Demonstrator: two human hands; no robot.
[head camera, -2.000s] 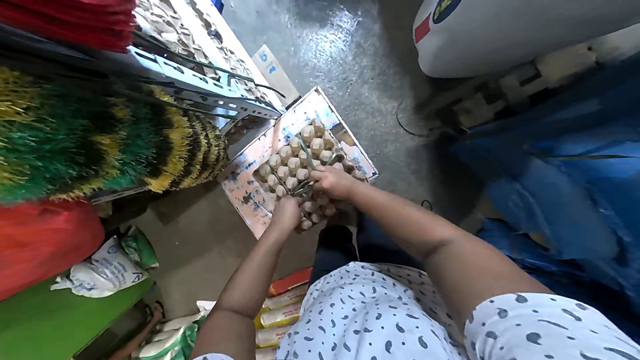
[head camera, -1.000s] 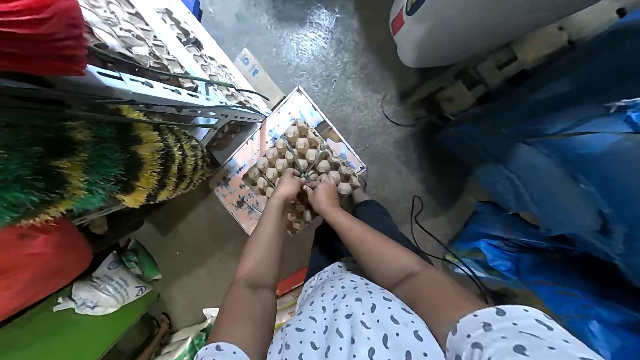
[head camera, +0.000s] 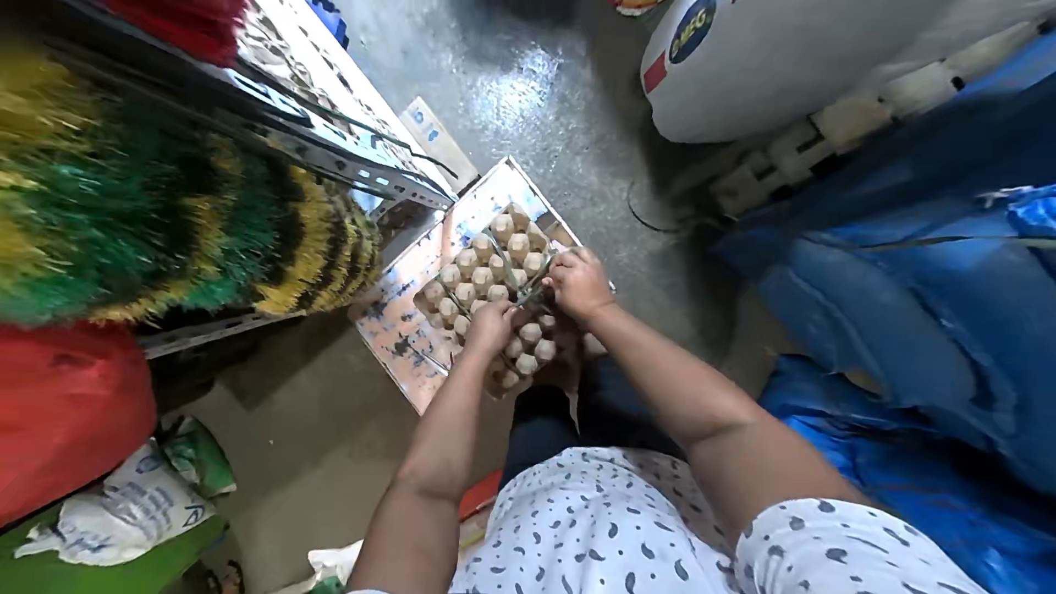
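Note:
A grey-brown moulded pulp egg tray (head camera: 481, 275) lies on a worn, pinkish square board (head camera: 396, 318) in front of my legs. Greenish cord (head camera: 501, 257) runs across the tray and meets between my hands. My left hand (head camera: 490, 327) pinches the cord over the middle of the tray. My right hand (head camera: 579, 283) grips it slightly farther right, by the tray's edge. Whether more trays or eggs lie beneath the top one cannot be told.
A perforated metal rack (head camera: 363, 165) stands at the left, with yellow and green tinsel-like bundles (head camera: 239, 223) beside it. A red bag (head camera: 70, 412) and white sack (head camera: 128, 507) are lower left. A large white sack (head camera: 767, 66) and blue tarpaulin (head camera: 924, 330) occupy the right.
My hands were close together over the tray one second ago; now my right hand is farther right, with cord stretched between them.

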